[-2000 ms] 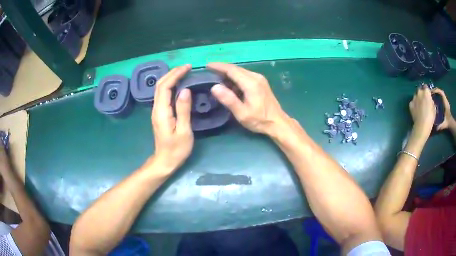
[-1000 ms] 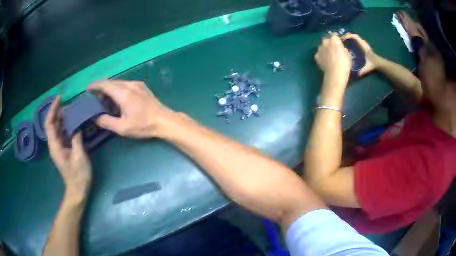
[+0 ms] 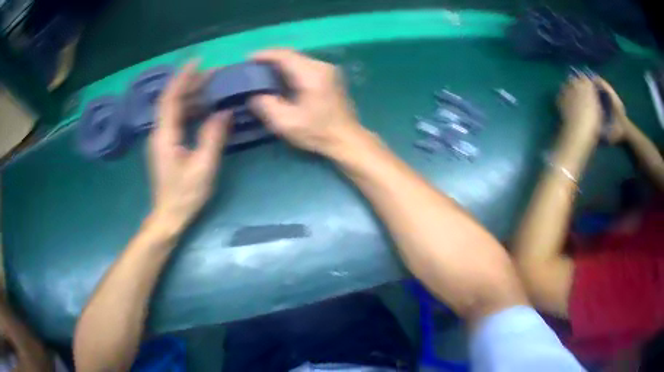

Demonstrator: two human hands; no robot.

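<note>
The picture is blurred. A dark grey plastic housing [image 3: 242, 81] is held between my two bare hands, tilted so its side wall shows. My left hand [image 3: 186, 145] is on its left end, fingers up and thumb at its lower edge. My right hand [image 3: 309, 102] grips its right end, with the thumb in front. Another dark grey part shows just below it, between the hands; I cannot tell if it is joined. Two housings, a near one [image 3: 144, 98] and a farther one [image 3: 102, 127], lie left of my left hand.
A loose pile of small dark and silver parts [image 3: 450, 127] lies to the right, one part [image 3: 505, 96] apart. A person in red [image 3: 615, 272] works at the right; dark housings [image 3: 560, 35] stand beyond. A bright green strip [image 3: 408, 29] edges the table. Another arm shows at lower left.
The housing in my hands has tilted from face up, so its side now shows. The camera view swung right and has come partly back.
</note>
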